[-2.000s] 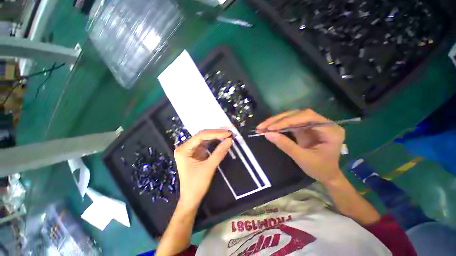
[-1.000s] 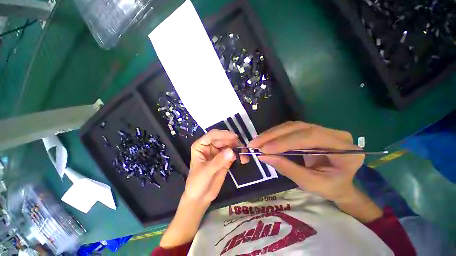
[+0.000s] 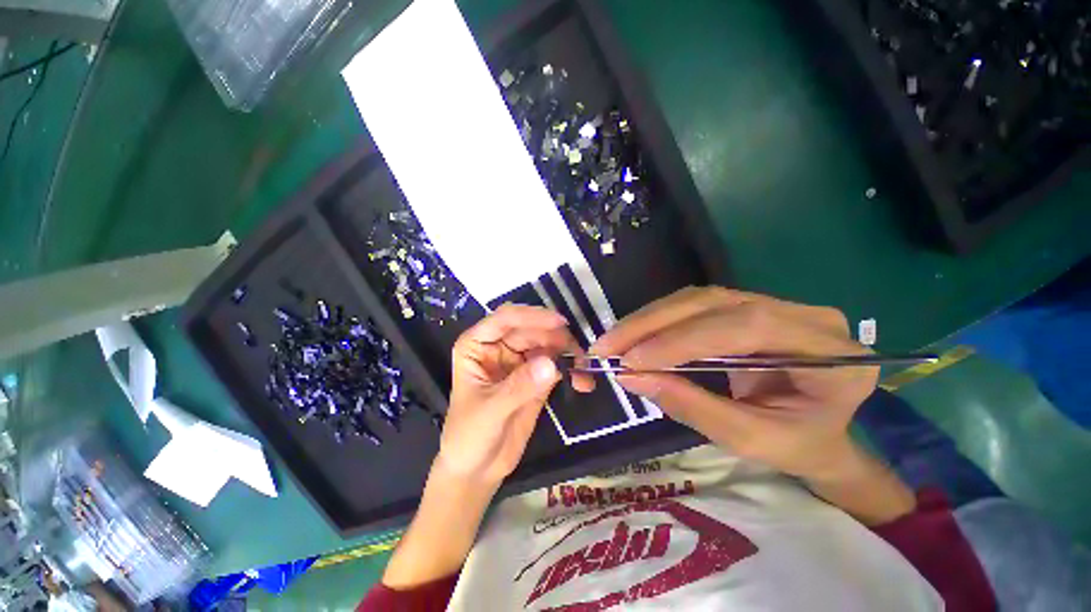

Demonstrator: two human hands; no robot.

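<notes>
My right hand point(image 3: 748, 377) holds slim metal tweezers point(image 3: 814, 360) like a pen, tips pointing left. My left hand point(image 3: 509, 389) pinches a tiny dark part point(image 3: 567, 362) between thumb and fingertip, at the tweezer tips; its details are hidden by the fingers. Below lies a long white adhesive sheet point(image 3: 461, 155) with a black end marked by white lines, partly covered by both hands. It rests across a black two-compartment tray point(image 3: 325, 249). Small shiny parts point(image 3: 586, 161) lie on both sides of the sheet, and darker parts point(image 3: 336, 371) are heaped in the left compartment.
A second black tray point(image 3: 945, 203) with loose parts is at the upper right. Clear blister trays point(image 3: 254, 42) stand at the upper left. A pale frame bar point(image 3: 120, 281) and white paper scraps point(image 3: 209, 460) are at the left. Clear packed trays point(image 3: 126, 526) are at the lower left.
The tweezers have come from the right to the left fingertips and stay there. The camera view has shifted, so the trays appear displaced. Over the last second the hands barely move.
</notes>
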